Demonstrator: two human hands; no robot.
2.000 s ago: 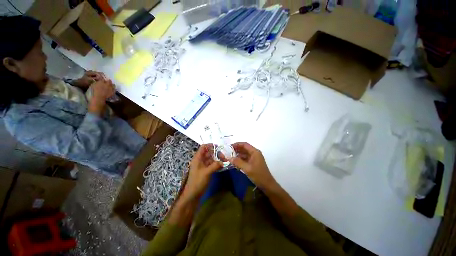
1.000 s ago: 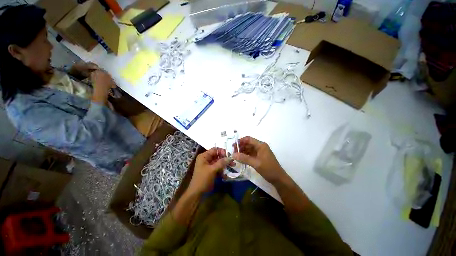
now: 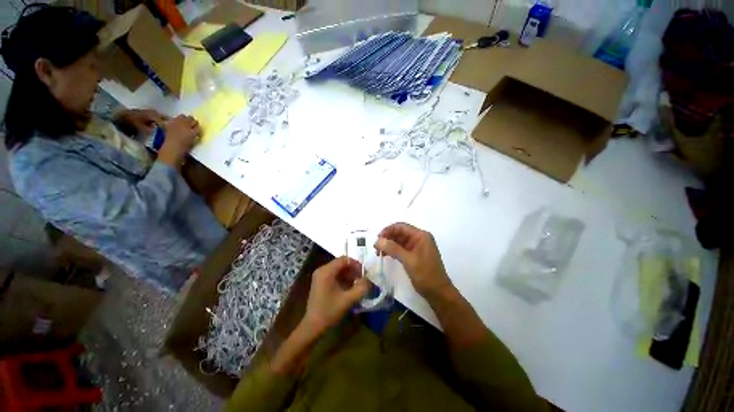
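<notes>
A coiled white USB cable (image 3: 375,291) is held over the table's front edge. Its metal plug points up between my hands, and a clear tray appears to be around it. My left hand (image 3: 334,287) grips the coil's left side. My right hand (image 3: 414,256) pinches the upper right part beside the plug with thumb and fingers. A white-and-blue retail box (image 3: 303,187) lies on the table ahead and to the left of my hands.
A deep carton (image 3: 179,322) of coiled cables stands at lower left. Loose cables (image 3: 435,138), flat retail boxes (image 3: 386,63) and an open carton (image 3: 531,137) lie ahead. A clear tray bundle (image 3: 541,253) and a smartphone (image 3: 676,331) are at right. Another person (image 3: 105,189) sits at left.
The cable coil has turned more upright, with its plug now standing between my hands. My right fingers have moved up beside the plug. The other person now holds a blue-and-white item.
</notes>
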